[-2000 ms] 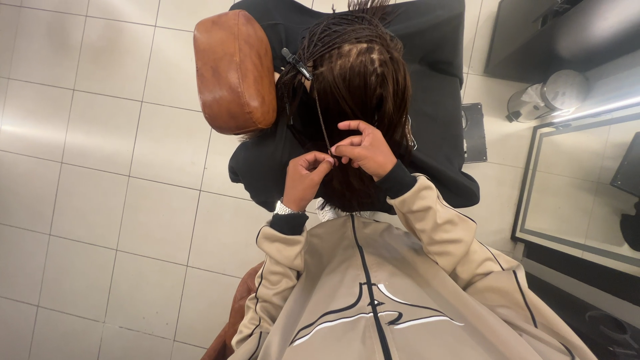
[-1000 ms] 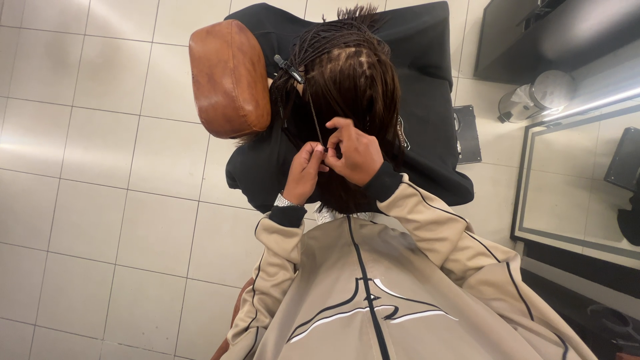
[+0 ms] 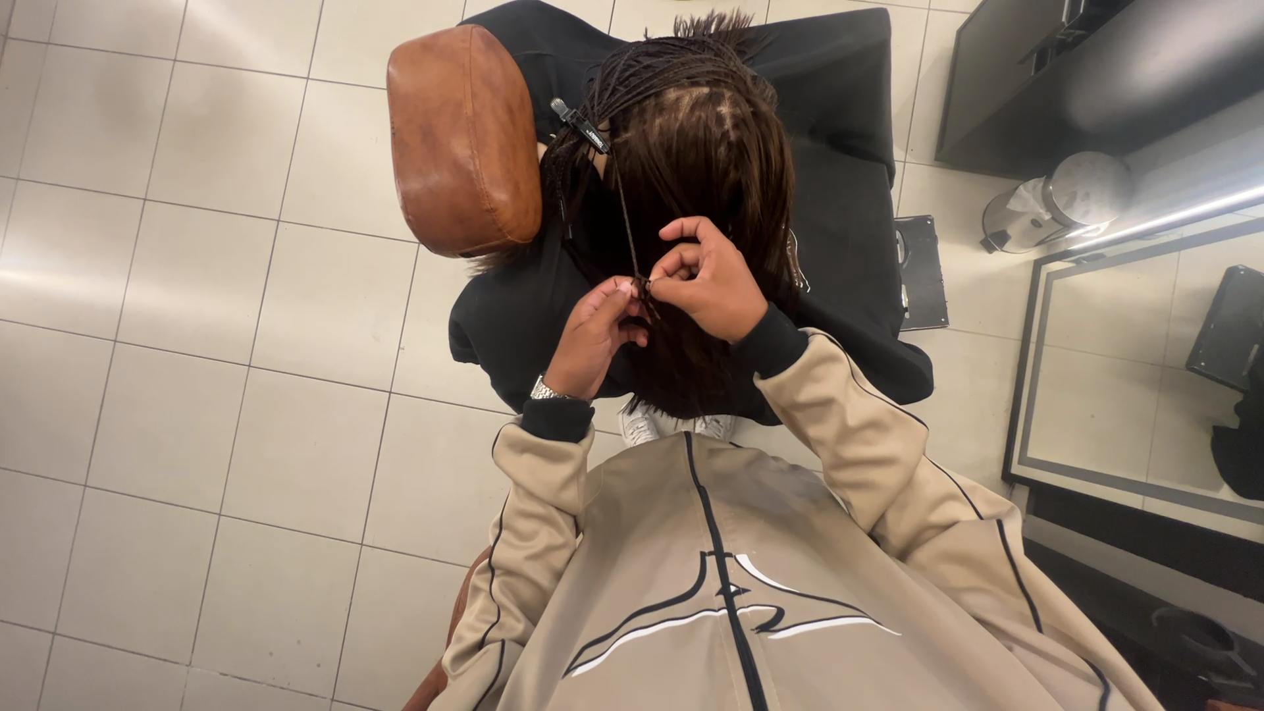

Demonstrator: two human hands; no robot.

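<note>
A person in a black cape (image 3: 839, 217) sits before me with the head bowed, partly in thin braids and partly in loose brown hair (image 3: 721, 148). One thin braid (image 3: 628, 222) runs taut down from near a black hair clip (image 3: 581, 126). My left hand (image 3: 594, 334) pinches its lower part between thumb and finger. My right hand (image 3: 713, 280) pinches strands at the same spot, its fingertips almost touching the left ones and its index finger raised and bent. Loose hair hangs beneath both hands.
A brown leather headrest or cushion (image 3: 464, 143) stands left of the person's head. At the right are a metal footrest or plate (image 3: 920, 272), a metal pedal bin (image 3: 1086, 190), a dark cabinet (image 3: 1007, 79) and a framed mirror (image 3: 1106, 375). Pale floor tiles lie around.
The fingers of both my hands have shifted at the braid. My left fingers are more spread than one second ago, and the hold on the strands remains.
</note>
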